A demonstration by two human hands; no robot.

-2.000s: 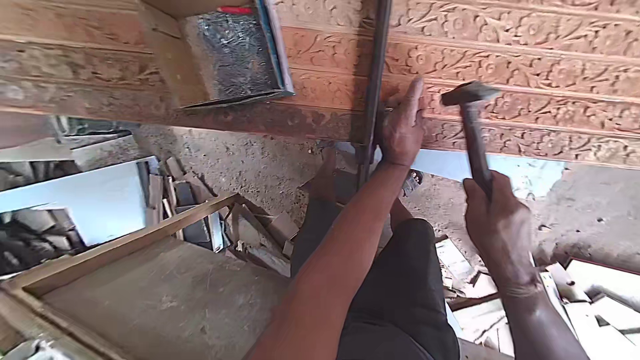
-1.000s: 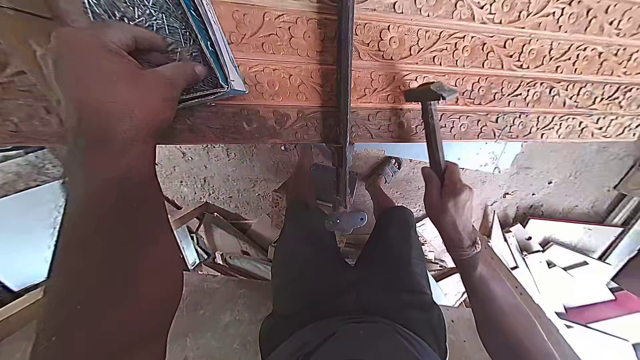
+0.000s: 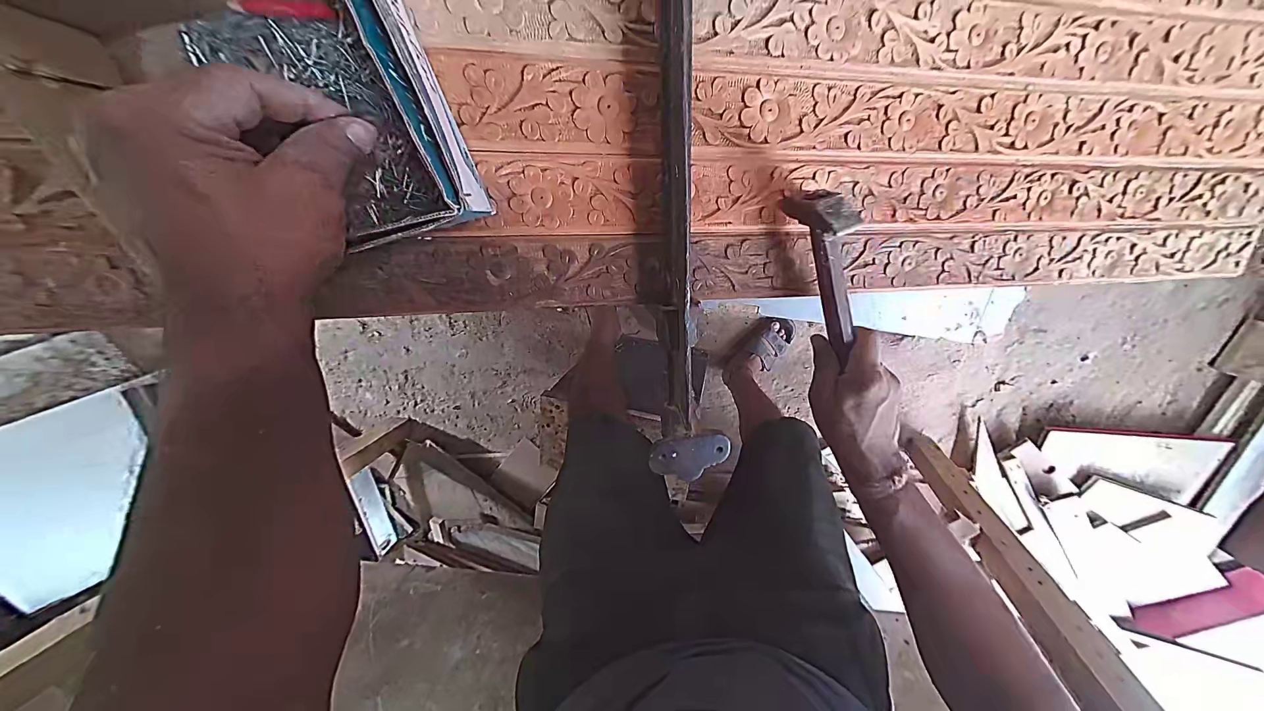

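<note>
My left hand is over a cardboard box of small nails, its thumb and forefinger pinched together; whether a nail is between them cannot be made out. My right hand grips the handle of a hammer, its head raised at the top over the carved wooden panel. Rows of carved flowers run across the panel. A long metal bar clamp lies across it between my hands, its flat metal end plate hanging over the near edge.
White board offcuts lie heaped at the lower right beside a wooden rail. Scrap wood is piled at the lower left, near a pale sheet. A red thing lies in the nail box. My legs are below the panel.
My left hand has moved from the panel beside the bar clamp to the nail box, and its fingers have come up from among the nails. The right hand still holds the hammer.
</note>
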